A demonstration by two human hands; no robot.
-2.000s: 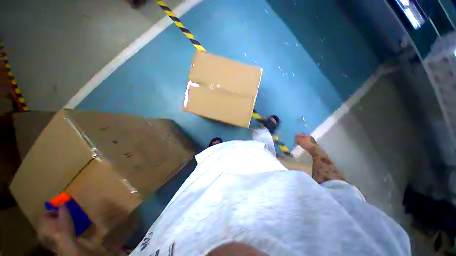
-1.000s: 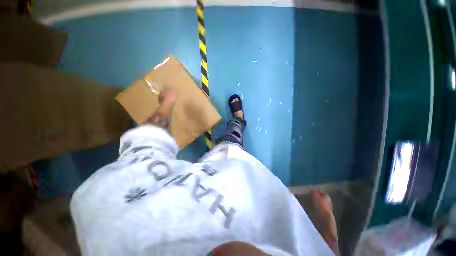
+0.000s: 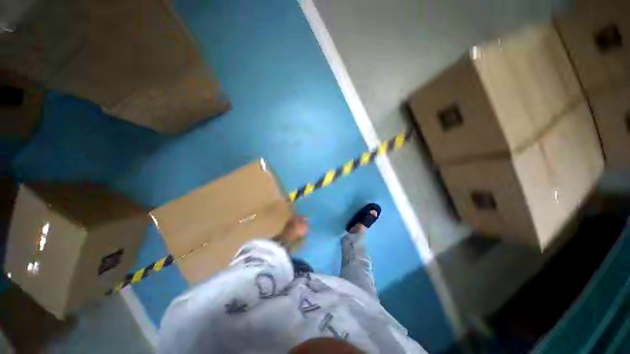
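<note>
A plain brown closed carton (image 3: 221,214) lies low in front of me at centre left, with shiny tape at its seam and corners. My left hand (image 3: 294,232) is at its right edge, close to my white sleeve. The hand is small and blurred, so I cannot tell whether its fingers grip the carton. My right hand is not in view.
A carton with a dark label (image 3: 107,249) stands at the left. A large brown carton (image 3: 138,69) is at the upper left. Stacked labelled cartons (image 3: 476,131) stand at the right. Hazard tape (image 3: 345,169) crosses the floor beside my sandalled foot (image 3: 365,217).
The view has turned, bringing the stacked cartons in at the right. My left hand has moved from the carton's top to its right edge. My right hand has left the view.
</note>
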